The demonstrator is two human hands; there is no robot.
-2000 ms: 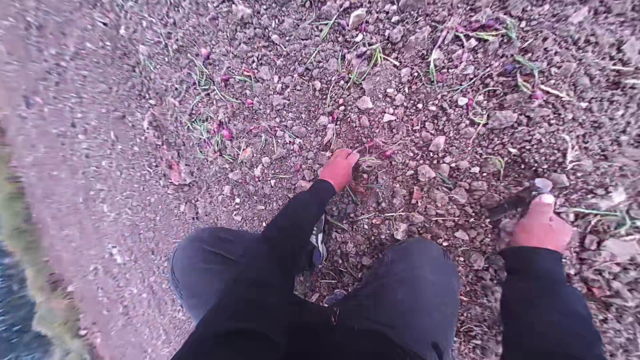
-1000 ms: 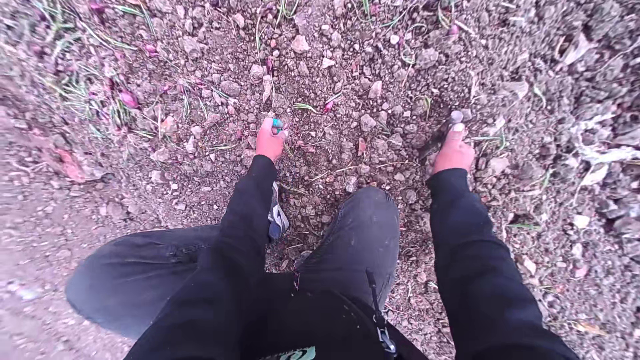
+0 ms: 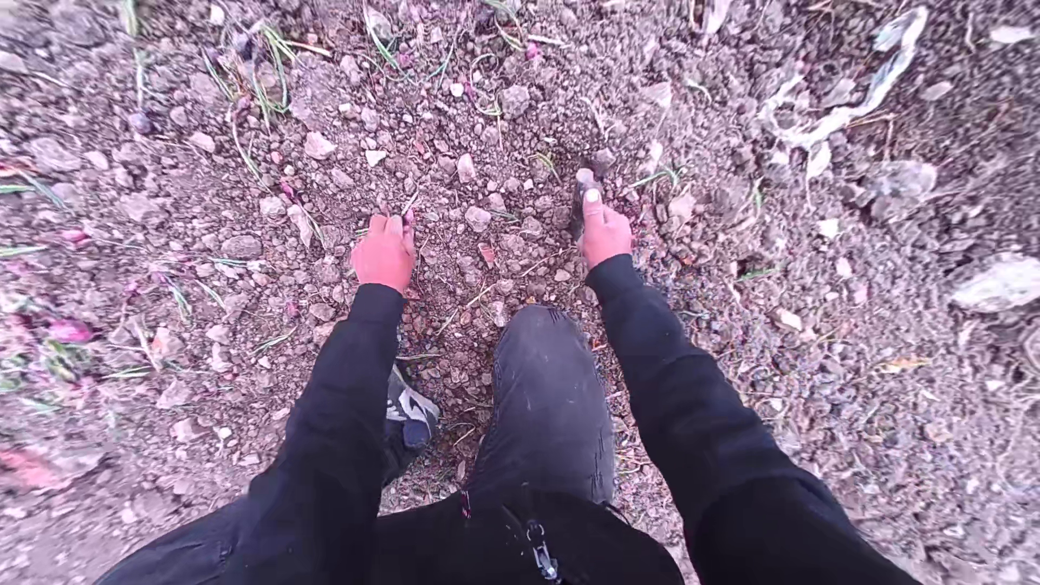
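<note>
My left hand (image 3: 385,253) is low over the stony soil, its fingers closed around something small, perhaps a small onion; most of it is hidden. In my right hand (image 3: 605,231) is a dark hand tool (image 3: 579,203) with a rounded end, gripped with the thumb on top; its working end cannot be made out. Small reddish-purple onions with green leaves lie on the ground, among them one onion (image 3: 288,191) up and left of my left hand and a larger one (image 3: 70,331) at the far left.
Stones and clods cover the soil. A pale dry plant stalk (image 3: 853,114) lies at the upper right, and a large pale rock (image 3: 999,283) at the right edge. My knee (image 3: 544,349) and a shoe (image 3: 410,414) are below and between my arms.
The view has shifted and turned a lot. Both hands remain close to the soil, and the dark tool is still in my right hand.
</note>
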